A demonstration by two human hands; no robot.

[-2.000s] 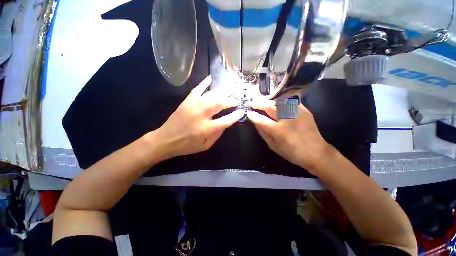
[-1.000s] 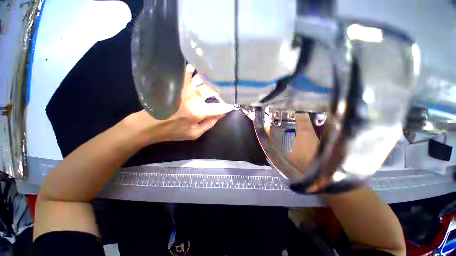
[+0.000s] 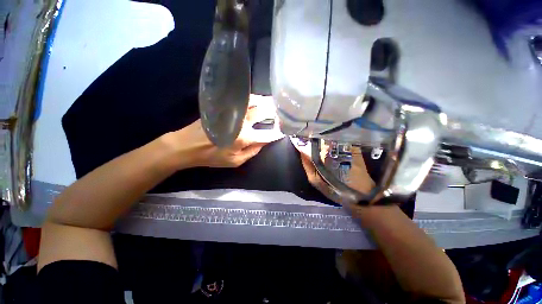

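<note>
A large black garment panel [image 3: 119,127] lies flat on the white table under the sewing machine head [image 3: 303,65]. My left hand [image 3: 238,145] is on the panel just left of the needle area, partly behind the translucent grey oval guard [image 3: 224,89]. Its fingertips pinch the cloth near the foot. My right hand [image 3: 315,169] is on the panel to the right, partly hidden by the chrome loop [image 3: 410,148]. Its fingertips are near the needle area; its grip is hard to make out. The needle and presser foot are hidden by the machine head.
The table's near edge has a grey ruler strip [image 3: 238,217]. A purple thing [image 3: 505,21] is on top of the machine at the upper right. A white block with a dark patch [image 3: 490,199] stands at the right. My lap in black clothing is below the edge.
The view has moved closer over the machine head, which now covers the needle area. More of the ruler strip shows below the panel. Both hands stay near the needle area.
</note>
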